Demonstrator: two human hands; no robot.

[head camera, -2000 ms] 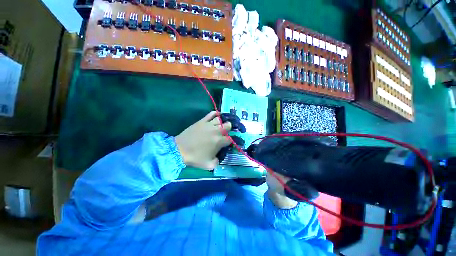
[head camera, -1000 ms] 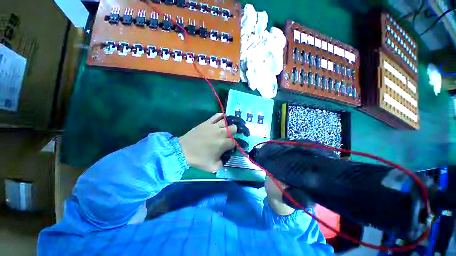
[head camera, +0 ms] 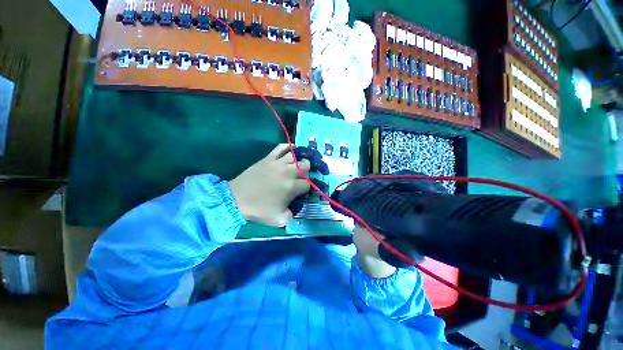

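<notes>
The pale teal cover jig [head camera: 328,127] lies on the bench in front of me, with several small black transistors [head camera: 328,148] in its window. Ribbed heat sink metal [head camera: 320,210] shows at its near part. My left hand [head camera: 271,186], with dark finger cots, rests its fingertips on the jig's left side. My right hand [head camera: 369,250] is mostly hidden under the black electric screwdriver [head camera: 444,222] and is closed around it. The screwdriver's front end is over the jig near my left fingertips; its tip is not clearly visible. A red wire loops around it.
The component tray [head camera: 198,76] is at the back left, the white cloth [head camera: 339,61] beside it, then the second component tray [head camera: 427,104]. The screw box [head camera: 418,156] is right of the jig. Stacked trays [head camera: 533,109] stand far right, cartons [head camera: 31,102] at left, a red sheet [head camera: 438,284] below.
The camera view has shifted a little, so the bench things sit slightly up and left. Both hands and the screwdriver stay at nearly the same place on the jig.
</notes>
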